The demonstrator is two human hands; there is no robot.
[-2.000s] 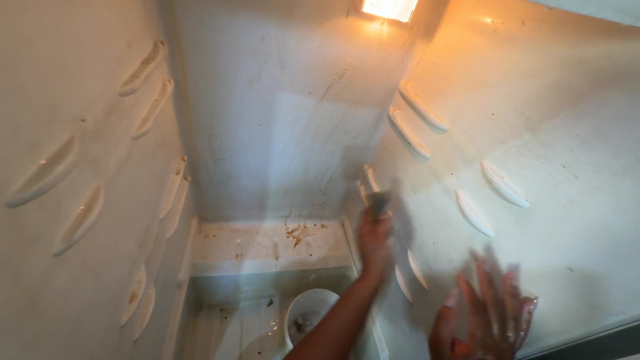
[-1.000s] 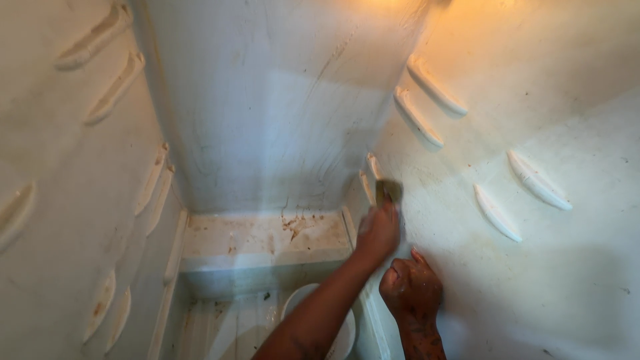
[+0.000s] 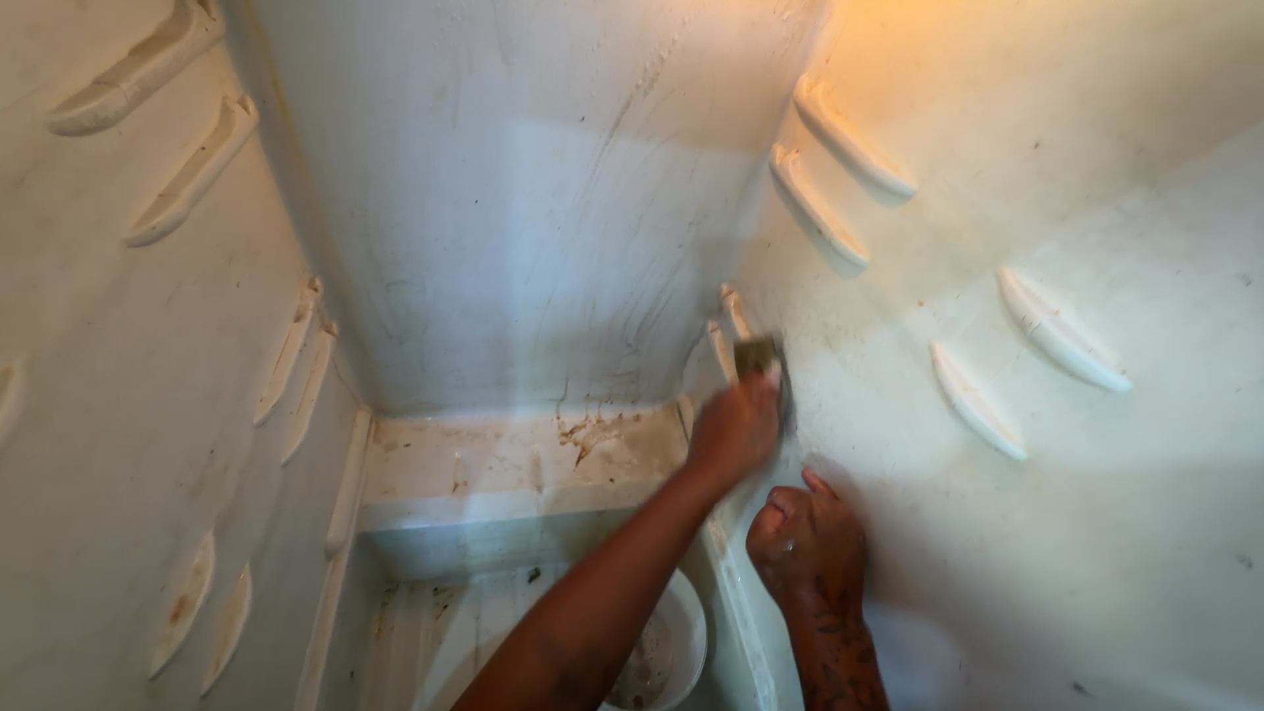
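Observation:
In the head view my left hand (image 3: 734,427) is closed on a dark greenish scouring pad (image 3: 756,355), which touches the right inner wall of a refrigerator beside a pair of moulded shelf ridges. The pad is slightly blurred. Lower and to the right, my right hand (image 3: 808,538) rests by the same wall (image 3: 908,415), its fingers curled in with nothing seen in them; the skin looks wet. A white round tub (image 3: 681,642) stands on the refrigerator floor, partly hidden behind my left forearm.
Brown stains mark the step (image 3: 513,454) at the base of the back wall (image 3: 474,247), which has streaks. Shelf ridges (image 3: 188,178) stick out of the left wall, and more ridges (image 3: 859,148) out of the right. Dark bits lie on the floor (image 3: 474,592).
My right hand was spread open and lower right two seconds ago; its fingers have curled and it has moved left, nearer my left hand. The left hand keeps the pad at the right wall.

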